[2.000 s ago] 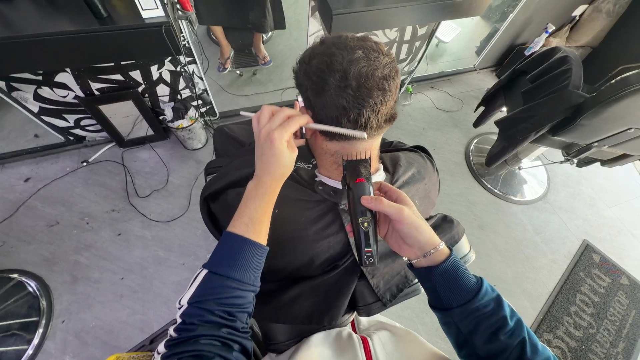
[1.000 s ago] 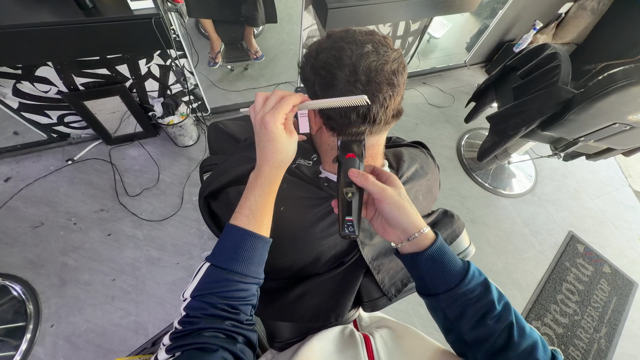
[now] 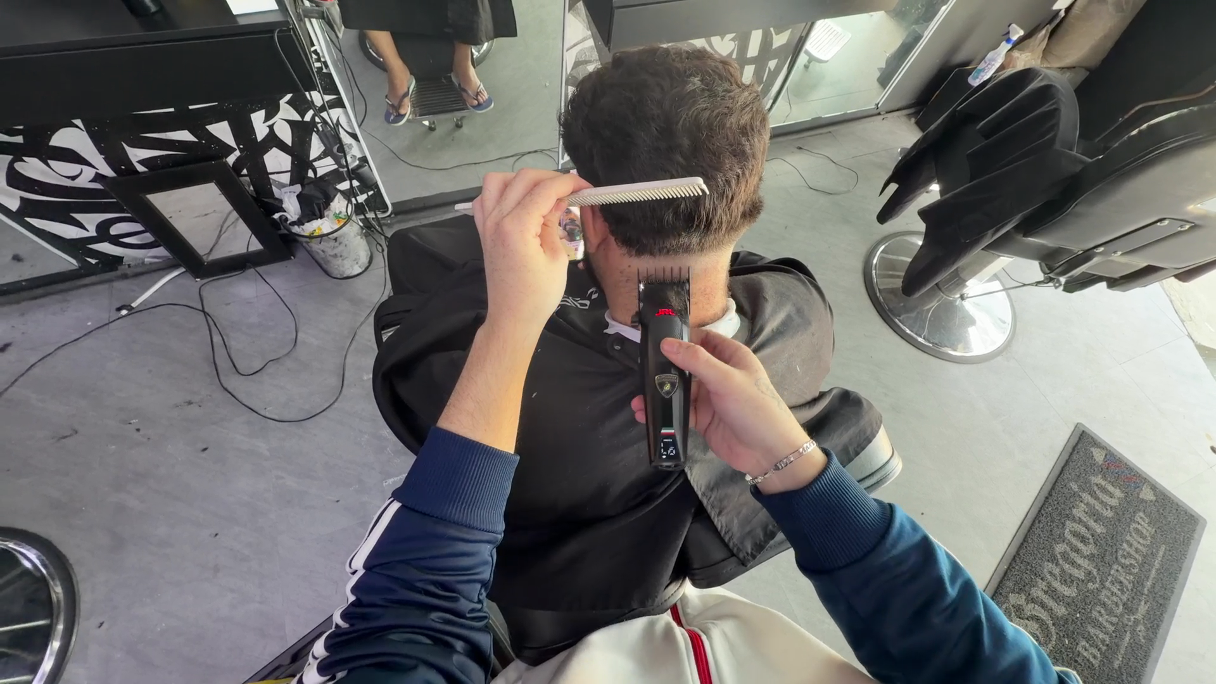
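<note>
A person sits with their back to me, with short dark wavy hair (image 3: 665, 142) and a black barber's cape (image 3: 570, 427) over the shoulders. My left hand (image 3: 527, 242) grips a white comb (image 3: 646, 193), which lies level across the back of the head with its teeth against the hair. My right hand (image 3: 736, 394) holds a black cordless hair clipper (image 3: 666, 370) upright from its right side. The clipper's toothed guard points up at the nape, just below the hairline; whether it touches the skin I cannot tell.
A black-framed mirror (image 3: 204, 218) and a waste bin (image 3: 332, 242) stand at the left, with loose cables (image 3: 228, 370) on the floor. On the right are a black barber's chair with a round chrome base (image 3: 940, 304) and a grey doormat (image 3: 1102, 560) bearing writing.
The clipper was up against the lower hair one second ago; it is now lower, at the nape. My left hand still holds the comb across the head, now more level than two seconds ago.
</note>
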